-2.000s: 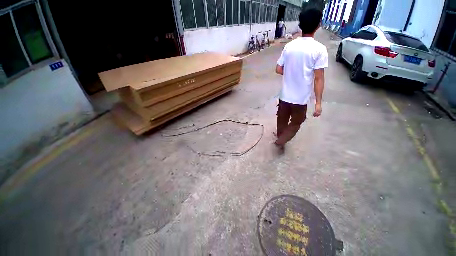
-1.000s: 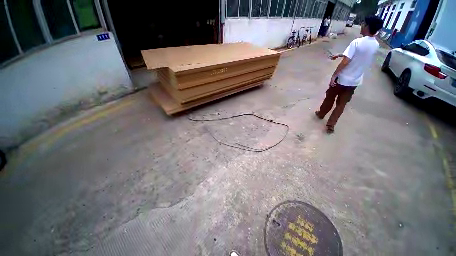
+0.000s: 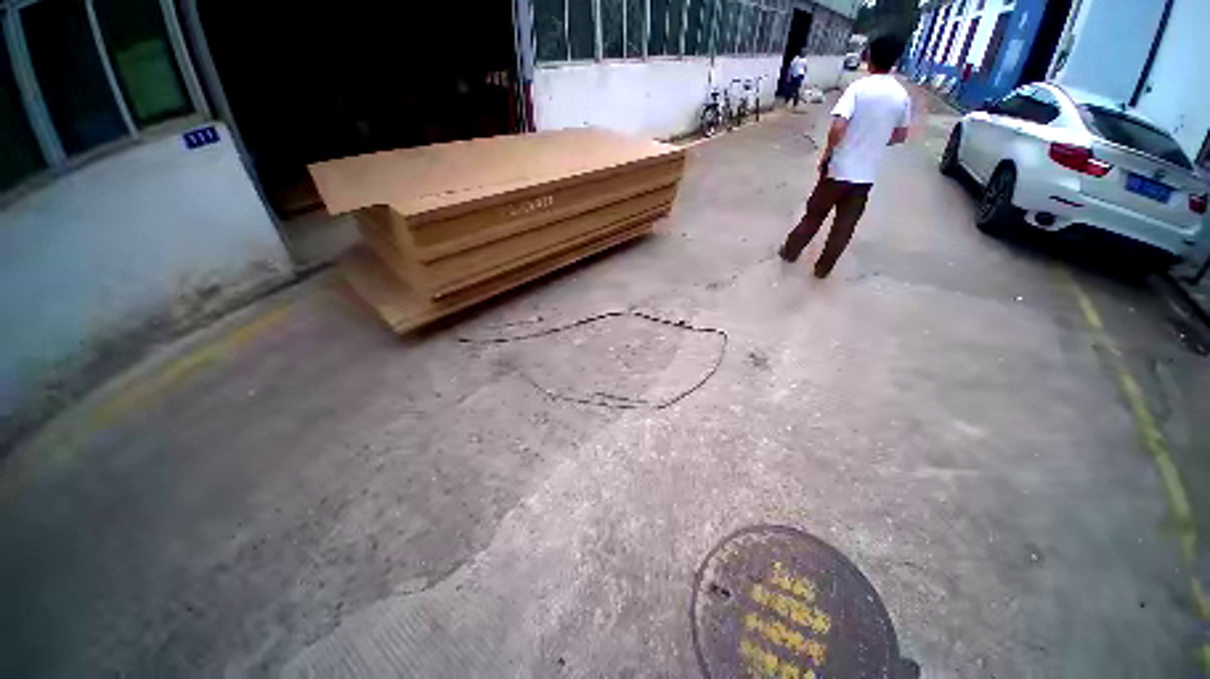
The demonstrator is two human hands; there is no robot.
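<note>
Neither of my hands is in the picture. A thick stack of large tan-brown board sheets [image 3: 531, 219] lies low on the concrete, left of centre, with small printed marks on its long edge. The top sheet juts out at the left end, and a lower sheet sticks out near the ground. A thin dark cable or rope [image 3: 690, 387] lies in a loose loop on the ground in front of the stack.
A round manhole cover [image 3: 796, 610] with yellow marks lies at the bottom. A person in a white shirt [image 3: 869, 130] is beyond the loop. A white car [image 3: 1081, 173] stands at the right. A dark doorway [image 3: 358, 80], bicycles [image 3: 730, 106] and another person [image 3: 798, 77] are behind.
The person in the white shirt has moved farther up the yard. The view swung right and then partly back left. The stack and the loop lie unmoved on the ground.
</note>
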